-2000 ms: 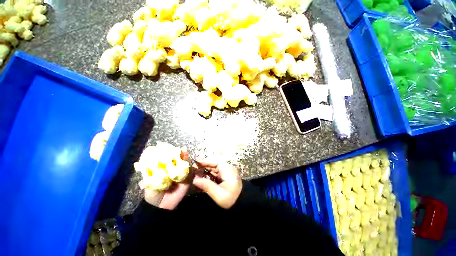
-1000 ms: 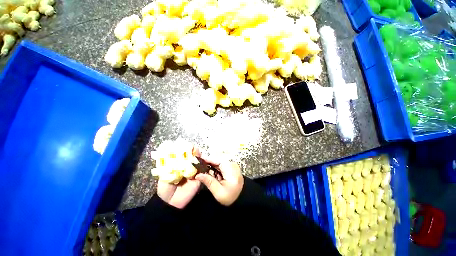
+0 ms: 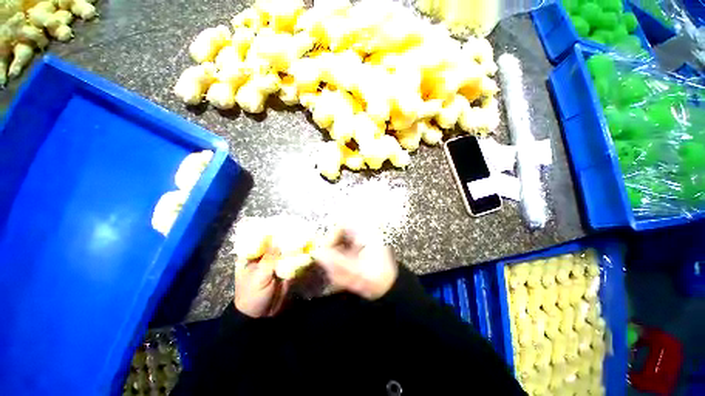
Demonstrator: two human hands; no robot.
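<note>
A pale-yellow knobbly moulded piece [image 3: 270, 241] is held over the front edge of the speckled table. My left hand [image 3: 261, 288] grips it from below. My right hand [image 3: 362, 264] is at its right side, blurred, with the fingers bent; a small dark shape shows by the fingers, but I cannot tell what they hold. Fine pale crumbs [image 3: 348, 199] lie on the table beyond the hands. A large heap of yellow pieces [image 3: 363, 77] lies behind them. Two pale pieces [image 3: 170, 210] sit along the right wall of the left blue tray [image 3: 220, 166].
A smartphone [image 3: 471, 174], white strips [image 3: 498, 186] and a long clear roll [image 3: 522, 139] lie right of the heap. Green pieces under clear film fill a blue tray [image 3: 580, 147] at right. Below it stands a tray of yellow rows [image 3: 556, 325]. More yellow pieces [image 3: 42, 27] lie far left.
The held piece has turned and now sits lower and wider across the fingers. My right hand has moved slightly right and up and is blurred. The whole view has shifted a little.
</note>
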